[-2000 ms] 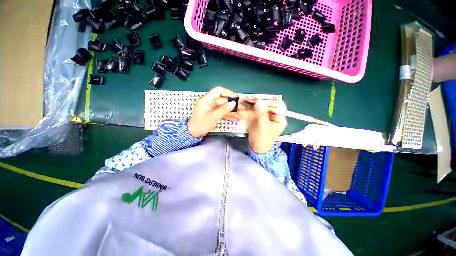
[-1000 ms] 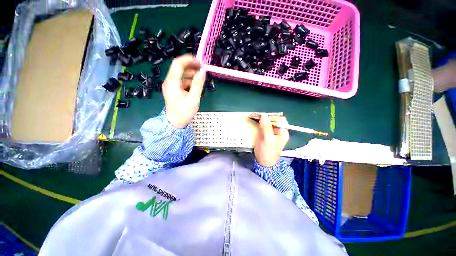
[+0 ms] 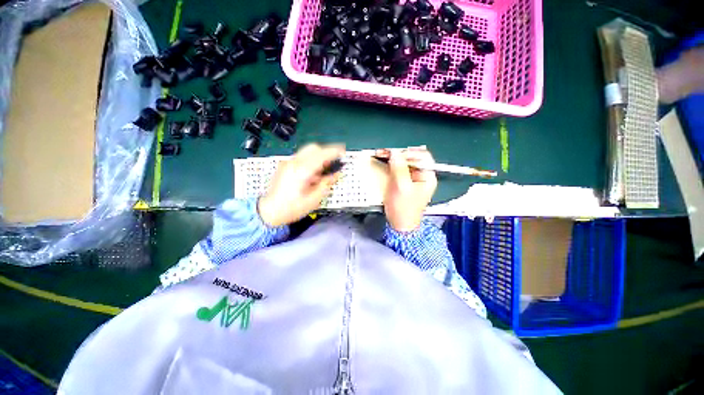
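My left hand (image 3: 297, 185) is over the gridded sheet (image 3: 256, 174), slightly blurred, with a black plastic part (image 3: 333, 166) between its fingertips. My right hand (image 3: 407, 187) rests over the sheet's right part and holds a slim pale hand tool (image 3: 454, 168). The tool's orange-brown end points right, and its dark tip points left toward the black part, not touching it. Loose black parts (image 3: 202, 58) lie in a pile on the bench beyond my left hand. More black parts lie in the pink basket (image 3: 401, 91).
Bundled sheets (image 3: 639, 119) stand at the far right, near another person's hand (image 3: 681, 77). A ragged white strip (image 3: 533, 200) lies on the bench edge above a blue crate (image 3: 506, 270). A clear plastic bag (image 3: 127, 162) surrounds cardboard (image 3: 54, 116) at left.
Two seconds ago my left hand held a black part near the tool. One second ago it was at the loose pile; now it is back over the sheet with a black part. My right hand keeps the tool.
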